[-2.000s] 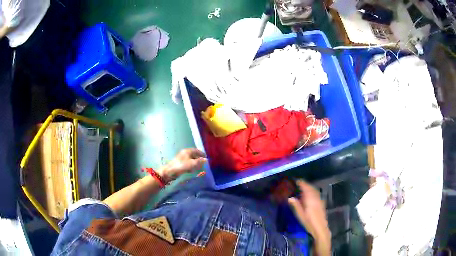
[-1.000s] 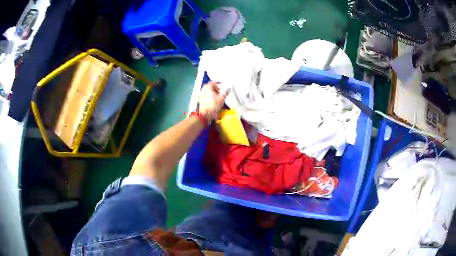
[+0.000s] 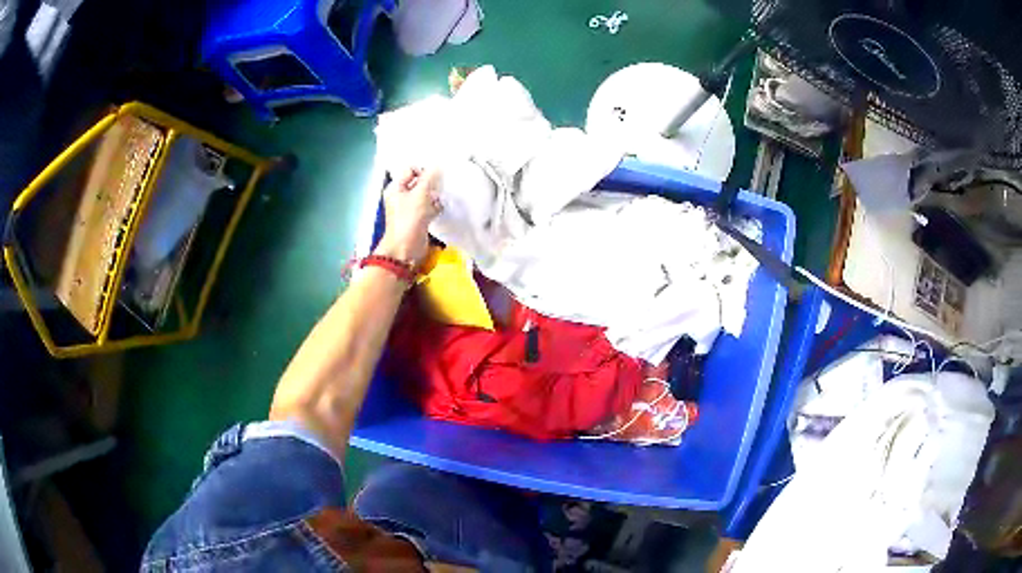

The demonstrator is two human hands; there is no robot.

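A blue plastic bin stands in front of me. White cloth fills its far part and hangs over the far left rim. Red cloth lies in the near part, with a yellow piece at its left end. My left hand, with a red band at the wrist, is at the bin's far left side, its fingers curled on the edge of the white cloth; the fingertips are partly hidden. My right hand is not in view.
A yellow-framed trolley stands left and a blue stool far left. A round white base stands behind the bin. A black fan is at the upper right. More white cloth lies at the right.
My left hand has moved from the bin's near left corner forward to the white cloth. My right hand has left the view. The view has shifted.
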